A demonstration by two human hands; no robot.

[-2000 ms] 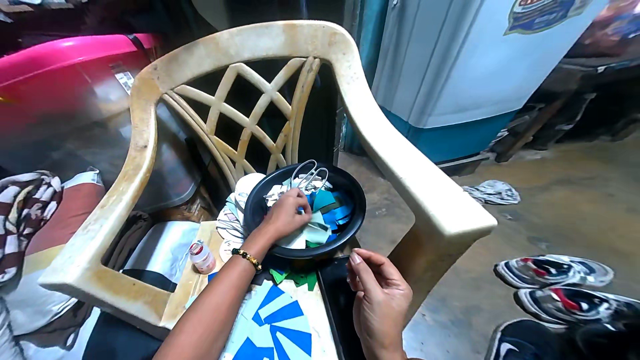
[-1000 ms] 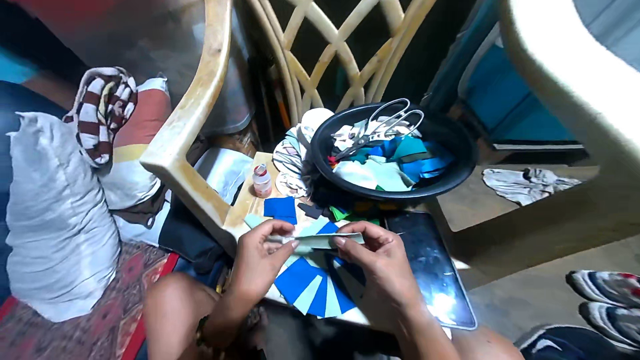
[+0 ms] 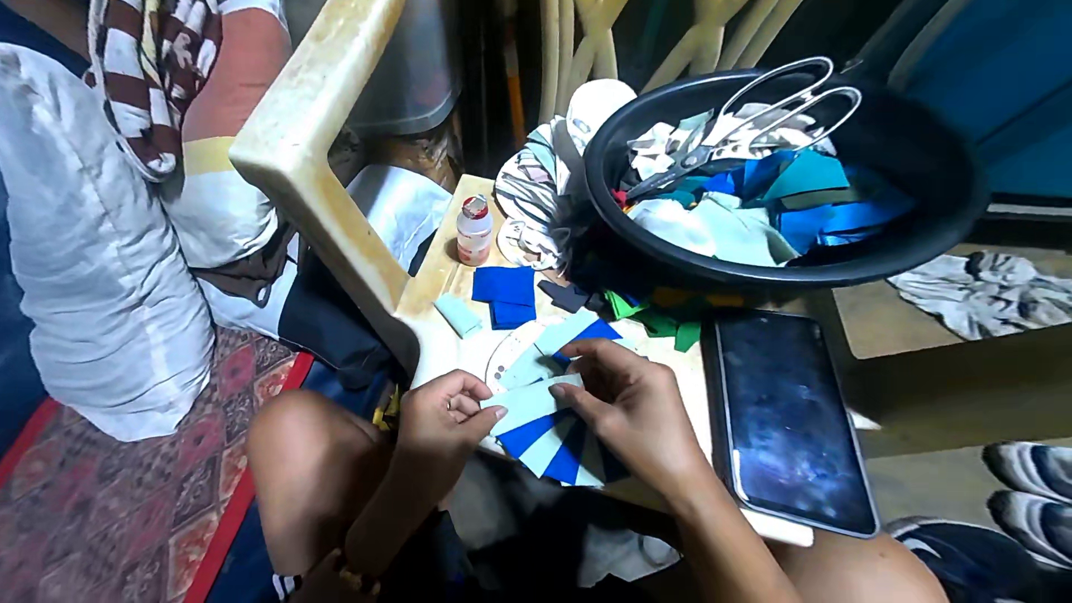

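My left hand point(image 3: 452, 419) and my right hand point(image 3: 628, 410) pinch the two ends of a pale green fabric strip point(image 3: 532, 404). Beneath it, blue and pale green pieces fan out around a round white piece point(image 3: 502, 356) on the plastic chair's seat point(image 3: 435, 343). Folded blue fabric pieces point(image 3: 505, 297) and a small pale green piece point(image 3: 458, 316) lie behind my left hand. A black basin point(image 3: 787, 272) holds fabric scraps point(image 3: 712, 226) and metal scissors point(image 3: 745, 126), handles up. Green scraps point(image 3: 657, 321) lie below its rim.
A small bottle with a red cap point(image 3: 475, 232) stands at the seat's left. A tablet or large phone point(image 3: 791, 410) lies at the right edge. The chair's armrest point(image 3: 293, 159) rises at left, near a white stuffed sack point(image 3: 92, 251). Shoes point(image 3: 1034, 502) and a crumpled cloth point(image 3: 988, 293) are on the floor.
Two seconds ago my left hand was in the basin; one second ago both hands held a pale strip above the fan. The strip now shows its flat face, lower over the pieces. The view has moved closer.
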